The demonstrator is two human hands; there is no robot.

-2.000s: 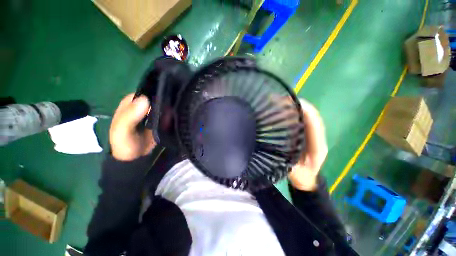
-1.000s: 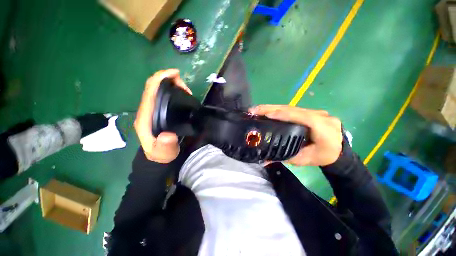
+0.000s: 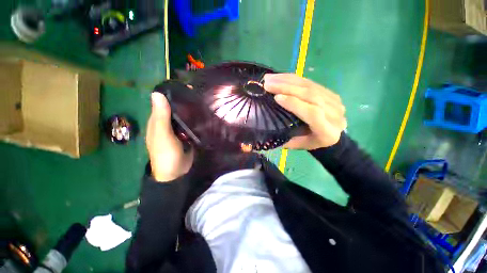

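A black desk fan (image 3: 235, 109) is held in front of my chest, its ribbed grille with a round ringed hub facing up. Light shines off the ribs. My left hand (image 3: 168, 138) grips the fan's base end at the left. My right hand (image 3: 309, 112) holds the right side of the head, its fingers lying over the ribs near the hub. A small orange disc (image 3: 246, 147) shows on the near side of the head. The underside of the fan is hidden.
An open cardboard tray (image 3: 88, 112) and a small coppery round part (image 3: 120, 129) lie left. A white cloth (image 3: 107, 232) is lower left. A dark machine (image 3: 115, 24) with small lights is at upper left. Blue stools (image 3: 456, 109) and a carton on a blue trolley (image 3: 443, 205) stand right.
The fan has been turned from edge-on so its ribbed grille shows, and my right hand has moved onto the ribs. The view has shifted, bringing the machine with small lights into sight.
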